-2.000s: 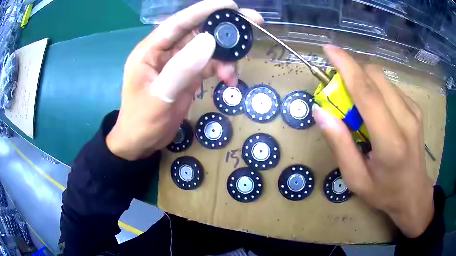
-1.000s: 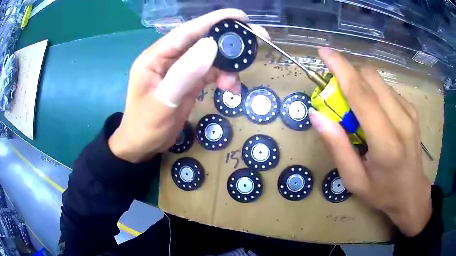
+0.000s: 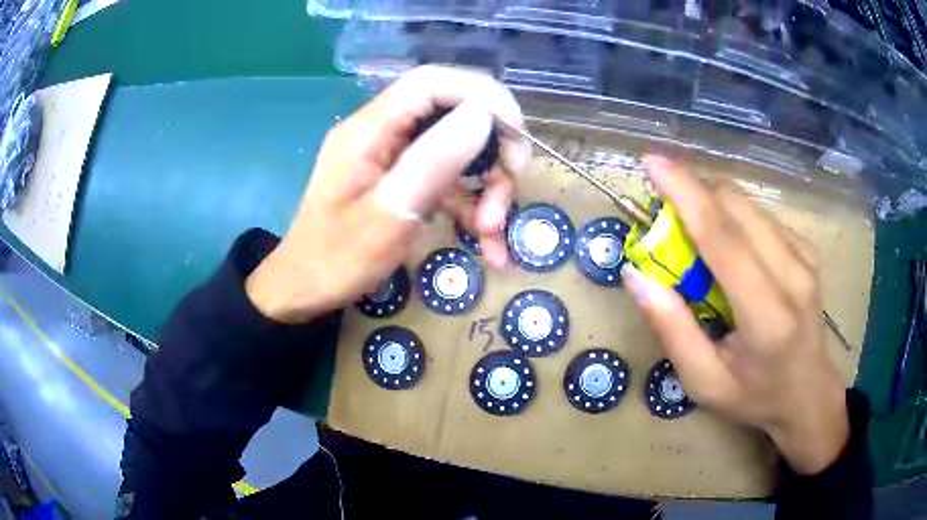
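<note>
My left hand (image 3: 396,183), with white coverings on the thumb and fingers, grips a black disc (image 3: 484,152) above the cardboard. The thumb and fingers hide most of the disc, including its centre. My right hand (image 3: 747,315) holds the yellow handle of a thin metal tool (image 3: 666,252), wrapped with a blue band. The tool's shaft points up and left, and its tip is at the left fingers beside the disc; contact cannot be told. Several black discs with silver centres, such as this one (image 3: 535,322), lie on the tan cardboard sheet (image 3: 407,427).
Clear plastic trays (image 3: 651,66) lie along the far edge of the cardboard. A slim rod (image 3: 836,330) lies to the right of my right hand. A green mat (image 3: 193,183) lies under the cardboard, with a pale board (image 3: 61,168) at far left. Dark handles (image 3: 905,350) show at far right.
My left hand has moved down in the picture, and its thumb now covers the disc's face, which showed before. The tool has moved slightly lower and left. The whole view has shifted a little.
</note>
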